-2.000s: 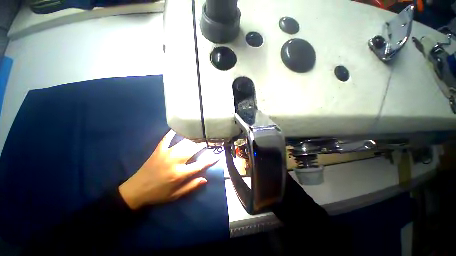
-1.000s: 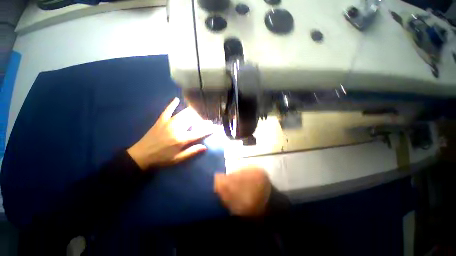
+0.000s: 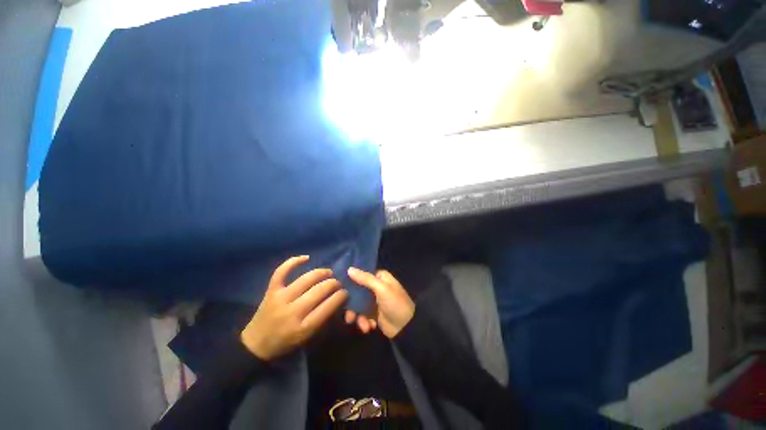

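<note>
The navy fabric panel (image 3: 210, 143) lies on the white machine table, left of and under the brightly lit needle area (image 3: 361, 42). Its near edge hangs over the table front towards my lap. My right hand (image 3: 382, 303) pinches the panel's near right corner between thumb and fingers. My left hand (image 3: 296, 309) is beside it with bent fingers on the cloth near that corner; whether it grips the cloth is unclear. The needle and presser foot are washed out by glare.
Loose navy cut pieces (image 3: 588, 294) lie on a pale surface right of my lap. The table's front edge has ruled marks (image 3: 470, 202). Blue tape (image 3: 49, 105) is at the left edge. A cardboard box (image 3: 746, 178) stands at far right.
The view has tilted down towards my lap. Both hands have moved back from the needle area to the panel's near corner. My right hand now pinches the corner. The machine head is mostly out of view.
</note>
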